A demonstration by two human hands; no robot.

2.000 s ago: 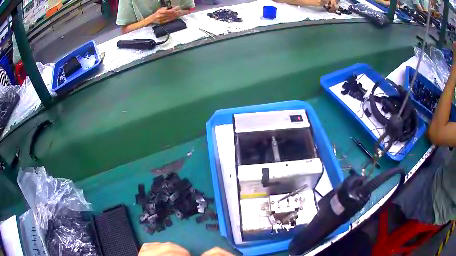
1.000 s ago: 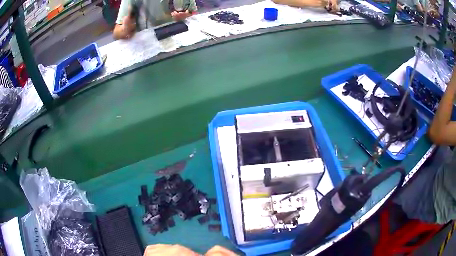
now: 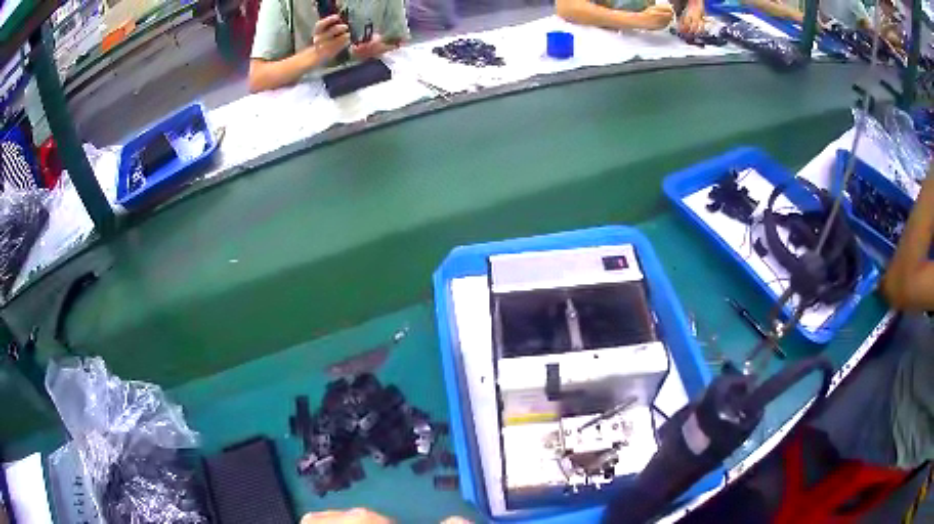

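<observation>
My left hand [image 3: 346,517] shows only as a sliver at the bottom edge, below a loose heap of small black plastic pieces [image 3: 361,430]. My right hand [image 3: 458,520] is an even smaller sliver at the same edge, left of the blue tray. The fingers and anything held are cut off. A white screw feeder [image 3: 579,379] with a dark window and metal front end stands in a blue tray [image 3: 448,338]. A thick black electric screwdriver [image 3: 671,450] hangs on a cord over the tray's front right corner.
A black grid tray [image 3: 246,483] and crinkled plastic bag [image 3: 128,440] lie at left. A blue bin [image 3: 702,205] with black bands and a thin dark tool [image 3: 753,325] are at right. Beyond the green belt [image 3: 338,205], people sit working.
The scene has moved slightly lower in the picture, and my hands show less at the bottom edge. The person across the belt now holds up a black cylindrical tool.
</observation>
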